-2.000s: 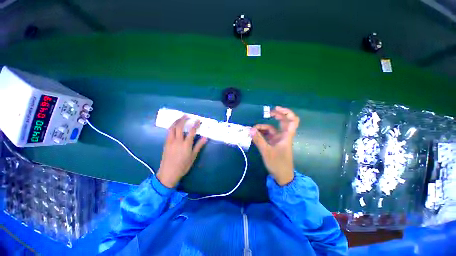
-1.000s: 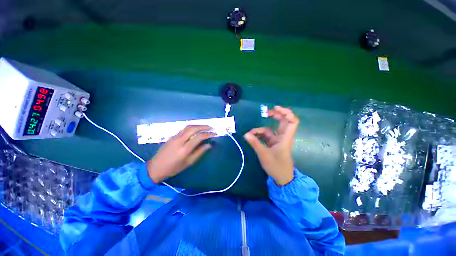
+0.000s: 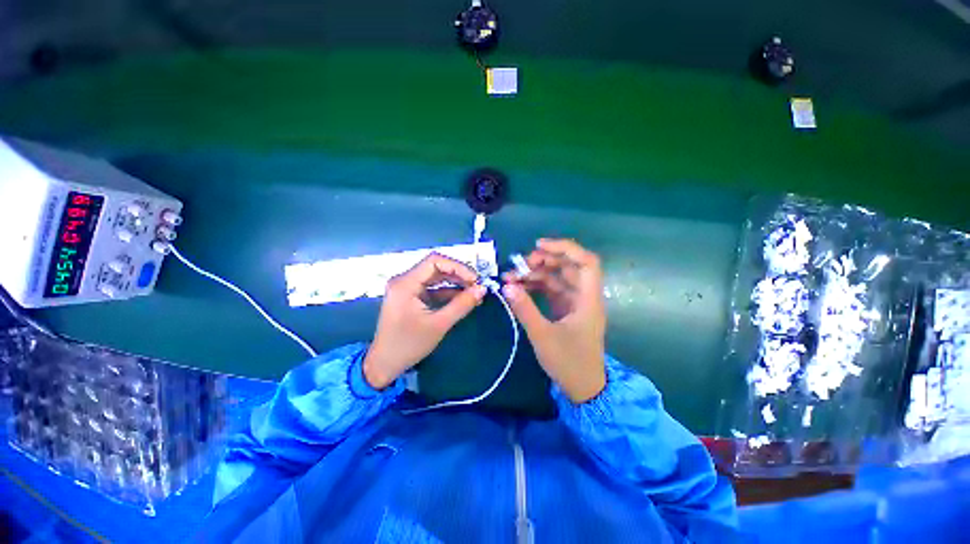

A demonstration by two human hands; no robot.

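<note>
A white strip with faint print (image 3: 362,276) lies flat on the bench. My left hand (image 3: 417,319) is at its right end, thumb and forefinger pinched; whether they grip something is too small to tell. My right hand (image 3: 564,319) is just to the right, fingertips almost touching the left ones. It holds a small white piece (image 3: 519,266) between its fingers. A round black device (image 3: 486,190) lies beyond the strip, with the white plug (image 3: 479,225) of a thin cable (image 3: 517,345) at its near side. The cable loops beside my hands.
A power supply (image 3: 85,228) with lit digits stands at left. Two black units (image 3: 477,26) (image 3: 778,61) with wired silver-white pouches (image 3: 502,81) (image 3: 803,113) lie on the green belt. A clear tray (image 3: 739,425) with white pieces is at right; clear trays (image 3: 117,414) lie lower left.
The strip has shifted left and turned slightly. My left hand has gone to its right end, and my right hand has moved left with the white piece, so the fingertips nearly meet.
</note>
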